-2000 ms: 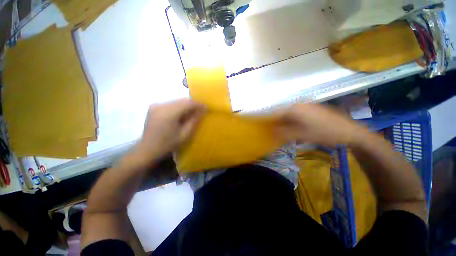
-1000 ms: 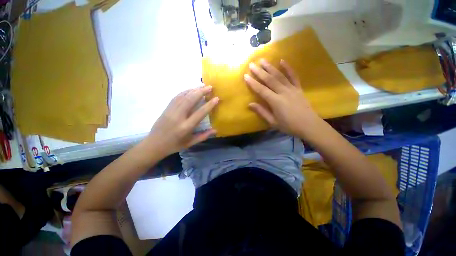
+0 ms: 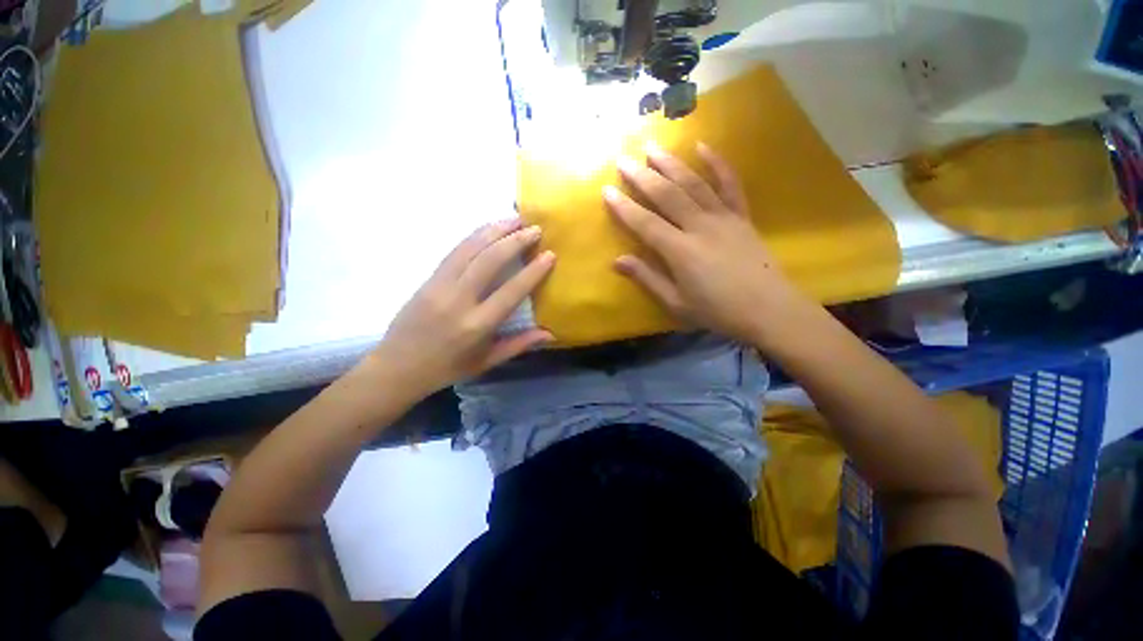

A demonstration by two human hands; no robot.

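A mustard-yellow fabric panel (image 3: pixel 802 219) lies flat on the white machine table, its upper left part under the brightly lit needle area. My right hand (image 3: pixel 696 244) is spread flat on the panel, fingers pointing up toward the presser foot. My left hand (image 3: pixel 470 301) rests at the panel's left edge, fingertips touching it. The metal presser parts (image 3: pixel 646 56) stand just above the panel's top edge; glare hides the needle point.
A yellow panel stack (image 3: pixel 157 188) lies on the left of the table. A smaller yellow pile (image 3: pixel 1022 182) lies at the right. A blue basket (image 3: pixel 1047 438) with yellow pieces stands right of my lap. Red-handled scissors (image 3: pixel 15 363) are at the far left. Another person's arm (image 3: pixel 31 501) shows lower left.
Two seconds ago both hands held the panel folded and raised near the table edge. It now lies spread under the machine head. Since one second ago, the hands have hardly moved on it.
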